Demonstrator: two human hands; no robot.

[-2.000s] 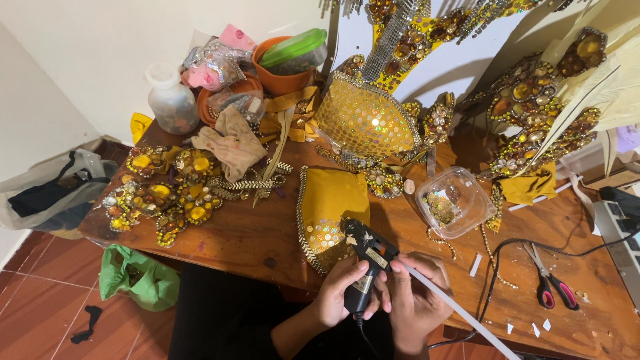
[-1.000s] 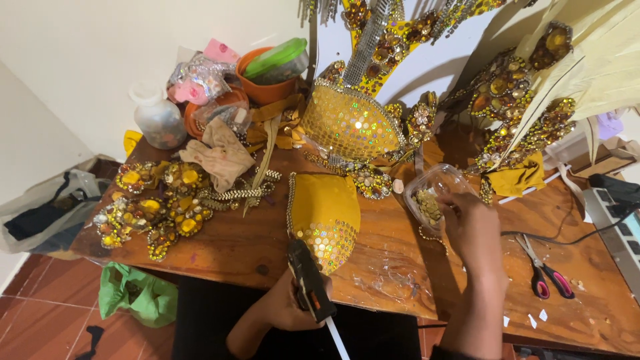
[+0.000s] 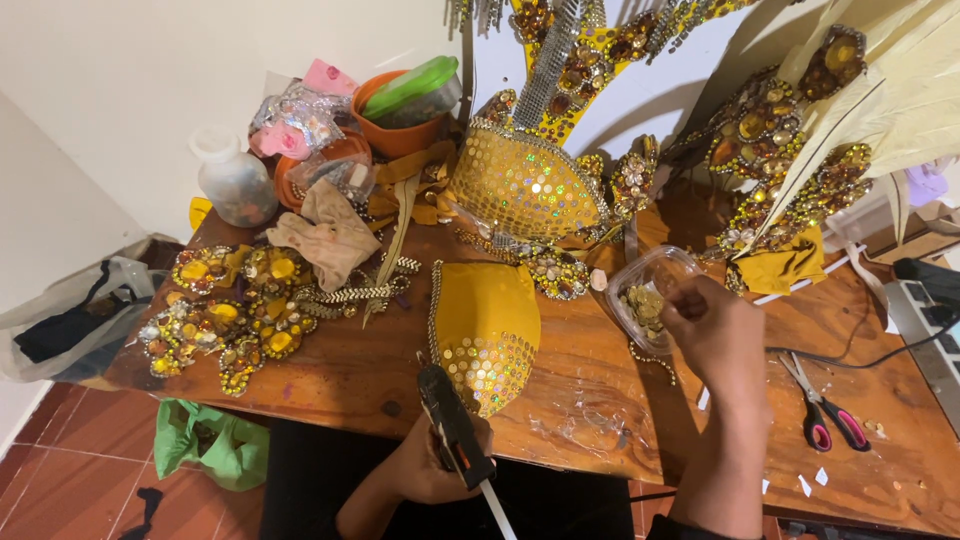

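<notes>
My left hand [image 3: 442, 461] grips a black hot glue gun [image 3: 454, 427], its nozzle pointing up and away beside a yellow fabric bra cup [image 3: 487, 300]. Round gold sequins cover the cup's near half, and a metallic chain trim runs down its left edge. A white glue stick [image 3: 497, 511] sticks out of the gun's back. My right hand [image 3: 694, 311] is over the right rim of a clear plastic tub [image 3: 622, 289] of gold sequins [image 3: 645, 307], fingertips bent together; whether they pinch a sequin cannot be told. A second sequined cup [image 3: 525, 184] stands behind.
Scissors [image 3: 821, 409] and a black cable [image 3: 832, 360] lie at the right. Jewelled pieces [image 3: 232, 307], a beige cloth [image 3: 326, 232], a plastic bottle [image 3: 236, 184] and an orange pot [image 3: 401, 135] crowd the left and back. Pale feathers [image 3: 892, 112] rise at the back right.
My right hand has left the glue gun and glue stick, where it was two seconds ago, for the sequin tub. Since a second ago its fingers have lifted from inside the tub to its right rim.
</notes>
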